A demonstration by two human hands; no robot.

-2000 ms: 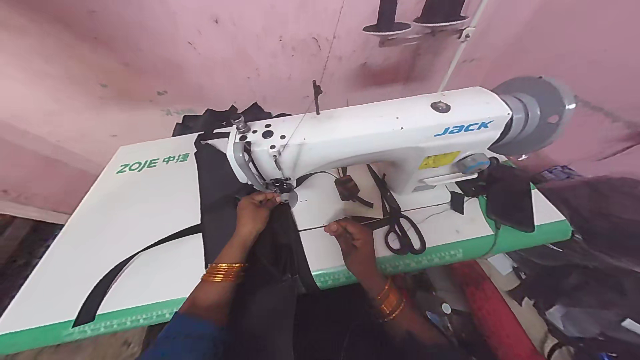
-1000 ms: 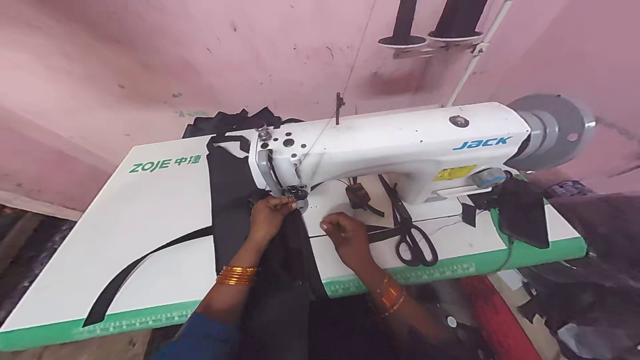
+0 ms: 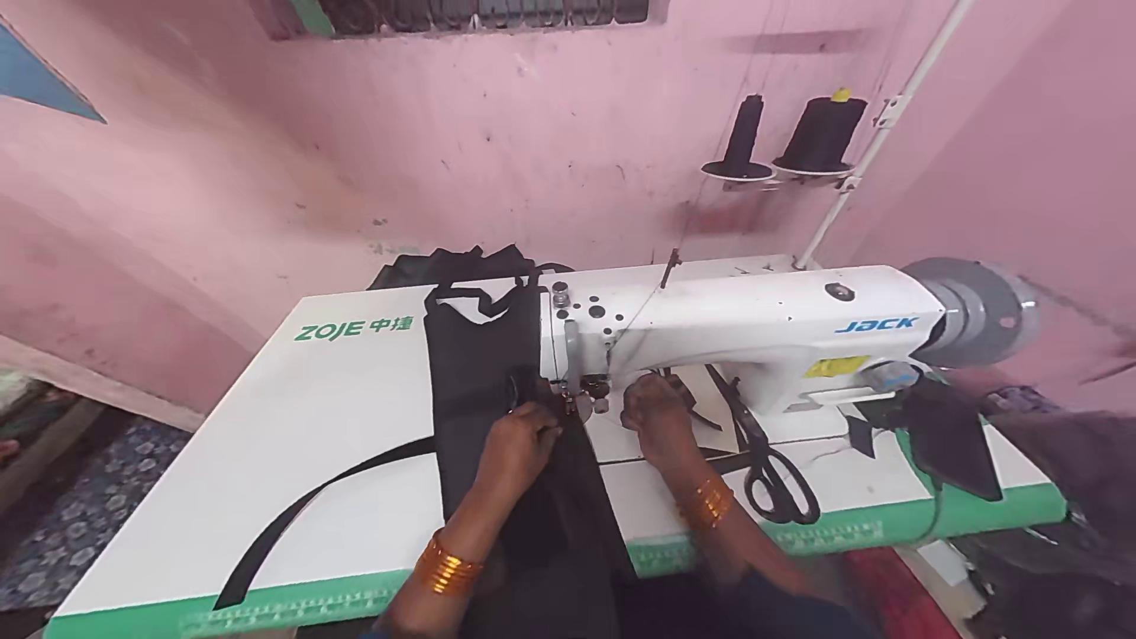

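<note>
A white Jack sewing machine (image 3: 754,306) stands on a white table with a green front edge. Black fabric (image 3: 479,390) lies under and to the left of its needle end, running down over the table's front. My left hand (image 3: 524,439) rests on this fabric just left of the needle area, thumb and fingers pinched together; whether they grip cloth is unclear. My right hand (image 3: 657,413) is beside the needle area on the right, its fingers curled, partly under the machine arm; what is in them cannot be seen. Black scissors (image 3: 781,484) lie right of my right hand.
A black strap (image 3: 328,488) curves across the table (image 3: 240,444) at left. Behind the machine are gathered black cloth (image 3: 453,266) and two black thread spools (image 3: 821,133) on a stand. The handwheel (image 3: 972,311) and a dark cloth piece (image 3: 950,439) are at right.
My right hand has moved in toward the needle area and under the machine arm. My left hand has shifted slightly left of the needle onto the fabric. The view has tilted up.
</note>
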